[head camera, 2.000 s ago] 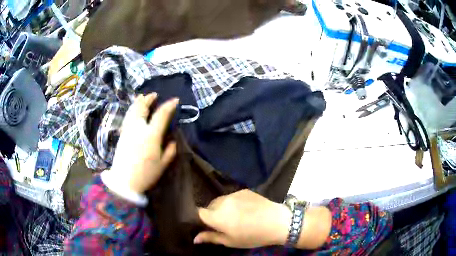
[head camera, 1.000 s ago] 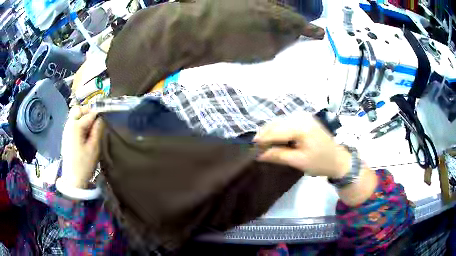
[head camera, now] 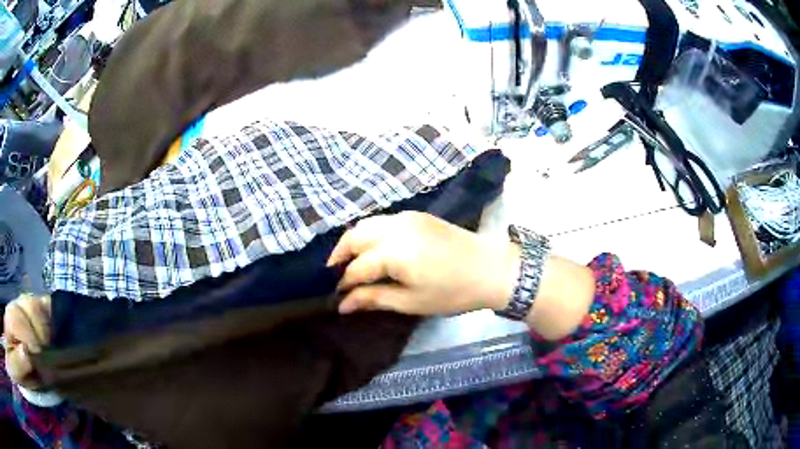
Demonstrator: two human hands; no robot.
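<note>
The garment piece lies spread across the table, with plaid fabric [head camera: 237, 197] on top, a dark band [head camera: 202, 294] along its lower edge and brown fabric [head camera: 219, 368] below, hanging over the table's front edge. My left hand [head camera: 28, 338], at the far left and partly cut off, pinches the band's left end. My right hand [head camera: 412, 267] has its fingertips on the band near its middle; whether it pinches the cloth is hard to tell. The band's right end lies a little short of the presser foot [head camera: 511, 118].
The white lockstitch machine [head camera: 605, 44] stands at the upper right. Black fabric shears [head camera: 680, 162] and small snips [head camera: 603, 147] lie right of the needle. A shallow box of white cord [head camera: 776, 206] is at the right edge. More brown fabric [head camera: 210, 70] is heaped behind.
The cloth has been opened out flat, so the plaid and the whole band now show. My left hand has moved left and down with the band's end. My right hand has moved left along it.
</note>
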